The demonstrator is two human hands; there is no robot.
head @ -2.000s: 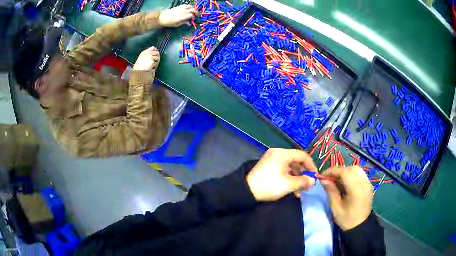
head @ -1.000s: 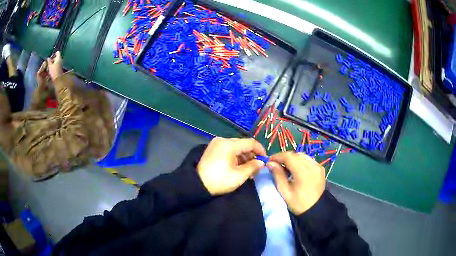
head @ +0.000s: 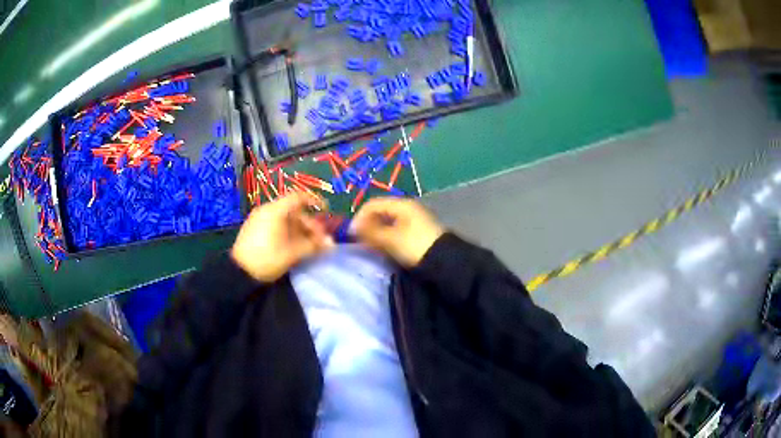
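My left hand [head: 278,238] and my right hand [head: 397,229] are bare and held close together at the bench edge, both a little blurred. Between their fingertips is a small red-and-blue piece [head: 342,229]; its red part lies at my left fingertips and its blue part at my right fingertips. The fingers hide much of it. Just beyond my hands, loose red pins [head: 283,182] and some blue pieces [head: 362,168] lie on the green bench.
A black mixed tray [head: 154,242] holds blue pieces and a red patch at the left. A second black tray [head: 394,120] holds blue pieces and a dark looped shape. Mixed parts [head: 41,214] lie at far left. A person's brown sleeve [head: 81,368] shows at lower left.
The view has turned and shifted, so the trays stand further left and my hands nearer the middle. The co-worker has moved to the lower left edge. The red part between my fingertips shows again.
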